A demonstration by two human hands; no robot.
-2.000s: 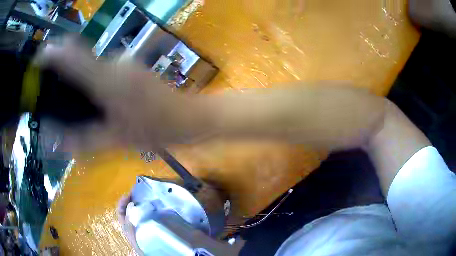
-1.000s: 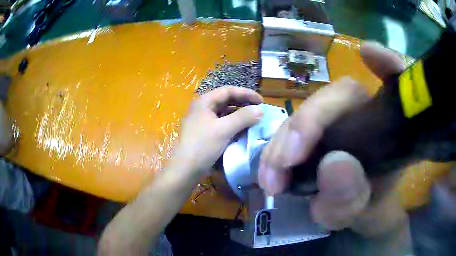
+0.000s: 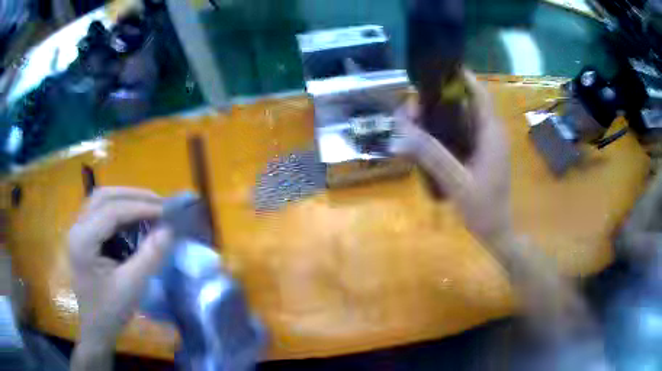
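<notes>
My left hand [image 3: 109, 246] is at the lower left, with fingers and thumb closed on a blurred silver-grey camera unit [image 3: 210, 304]. A dark flat antenna [image 3: 202, 181] stands up from the unit. My right hand [image 3: 483, 170] is right of centre, wrapped around a thick black electric screwdriver [image 3: 439, 94] with a yellow band, held upright just right of the screw feeder. The silver-white stepped screw feeder [image 3: 356, 94] stands at the bench's back. Motion blur hides the screwdriver's tip and the details of the unit.
A grey heap of screws [image 3: 289, 177] lies left of the feeder on the orange-yellow bench [image 3: 348, 268]. Another camera unit [image 3: 559, 141] with black parts is at the right. A green conveyor belt [image 3: 268, 43] runs behind. A blurred sleeve [image 3: 639, 311] shows at the lower right edge.
The screwdriver has moved off the unit and up beside the feeder in my right hand. My left hand and the unit now show farther left. The camera view has shifted.
</notes>
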